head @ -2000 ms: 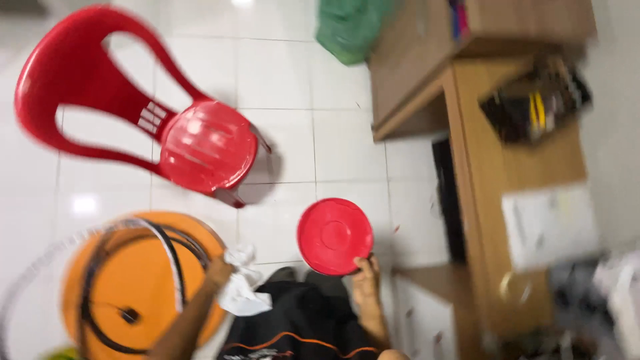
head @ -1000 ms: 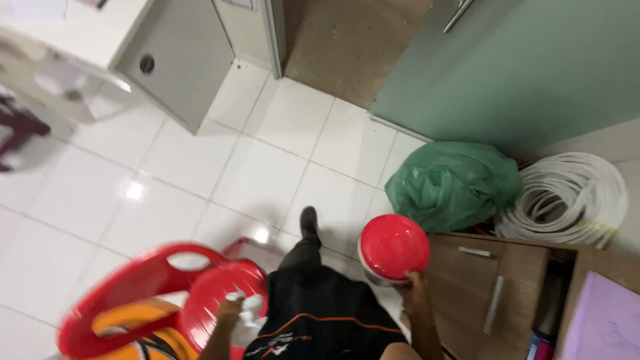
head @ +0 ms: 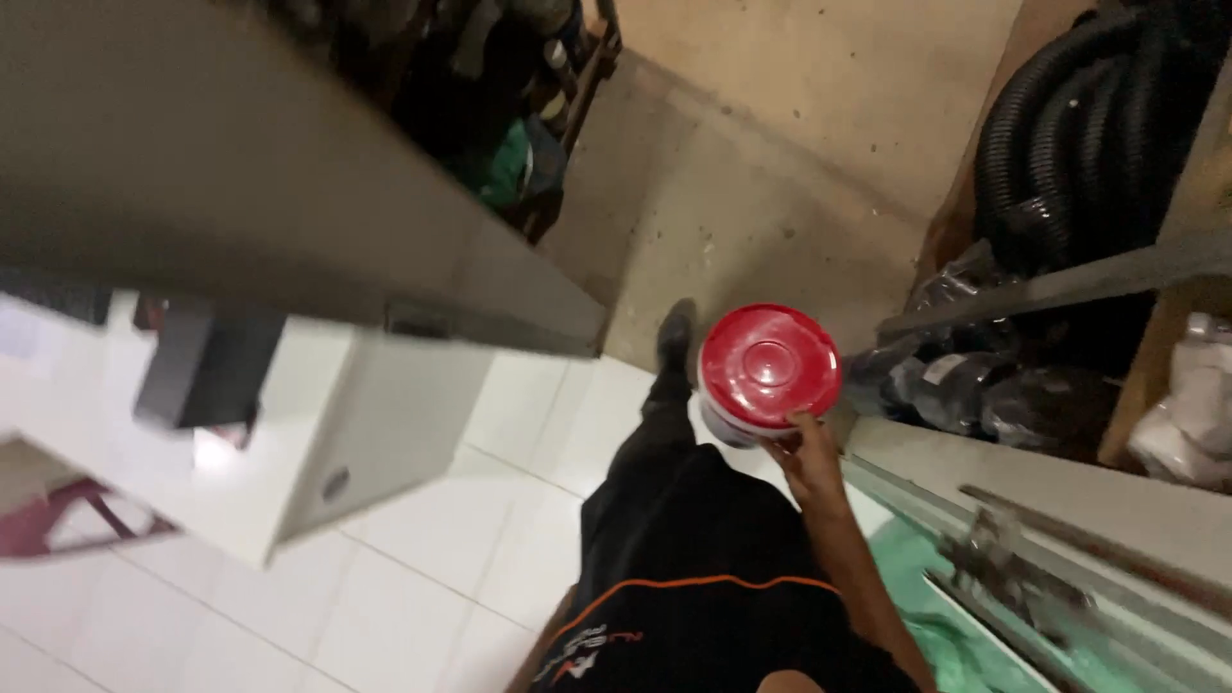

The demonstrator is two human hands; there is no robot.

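Observation:
My right hand [head: 797, 448] grips the near rim of a round tub with a red plastic lid [head: 770, 366], holding it out in front of my right leg. The lid is on, and a pale side wall shows beneath it at the lower left. My left hand is out of sight; only part of the left arm shows at the bottom edge, beside my dark shirt with an orange line.
A doorway leads onto a beige floor [head: 770, 202]. Left stand a grey door or panel [head: 289, 173] and a white desk [head: 385, 423]. Right are black corrugated hoses [head: 1059, 144], wrapped dark bundles [head: 982, 385], a metal door handle and lock [head: 1001, 549] and green plastic [head: 943, 626].
The view has moved from the tiled room with the red chair to the doorway. The tub stays in my right hand. My left hand, earlier holding something white, has left the view.

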